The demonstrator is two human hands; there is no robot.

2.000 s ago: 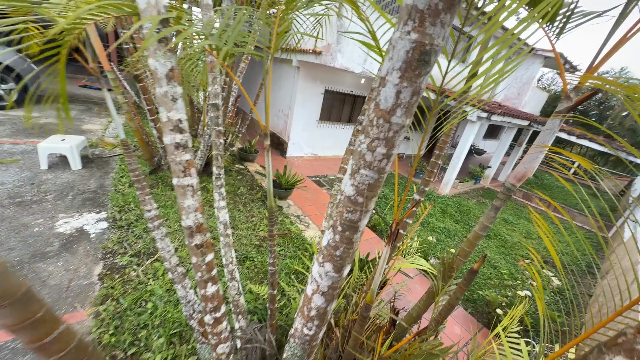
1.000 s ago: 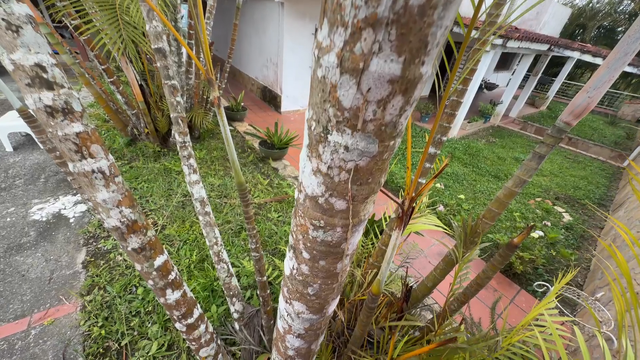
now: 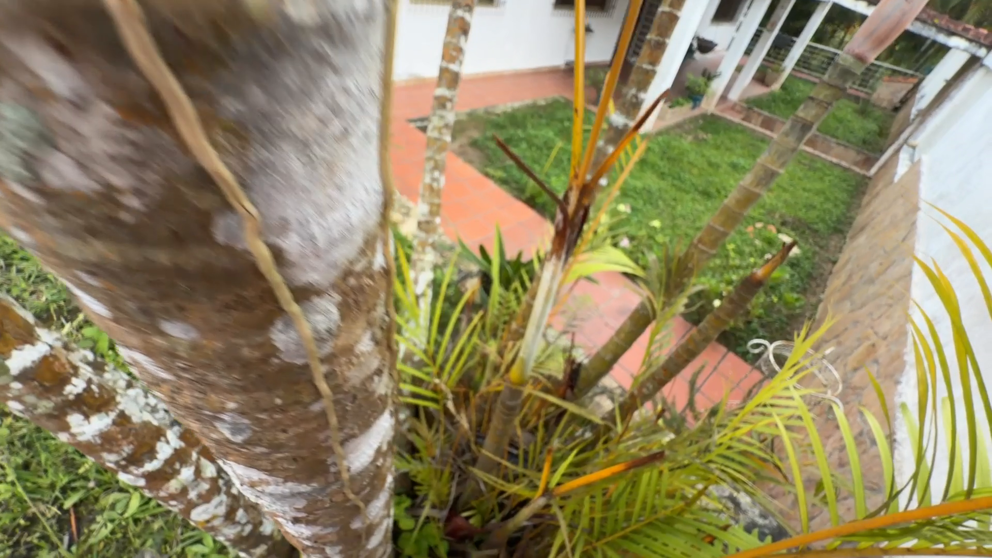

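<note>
Neither of my hands shows in the head view. A thick palm trunk (image 3: 310, 194), blotched with pale lichen, fills the left side very close up, and a thin tan root or vine (image 3: 267, 260) runs down its bark. Behind it a thinner lichen-spotted trunk (image 3: 139, 434) leans across the lower left. In the middle a young palm stem (image 3: 539, 310) stands with orange stalks and dark, dried tips. To its right are a cut stem with a pointed top (image 3: 717, 318) and a taller ringed stem (image 3: 744, 194), tilted to the right.
Green and yellow palm fronds (image 3: 775, 434) spread over the lower right. A red tiled path (image 3: 488, 194) passes behind the clump beside a lawn (image 3: 697, 170). A stone-faced wall base (image 3: 868, 271) borders the right. White pillars (image 3: 744, 50) of a porch stand farther back.
The view has moved in close to the thick trunk, which now fills the left side. The white stool and the potted plants seen at the left earlier are out of view.
</note>
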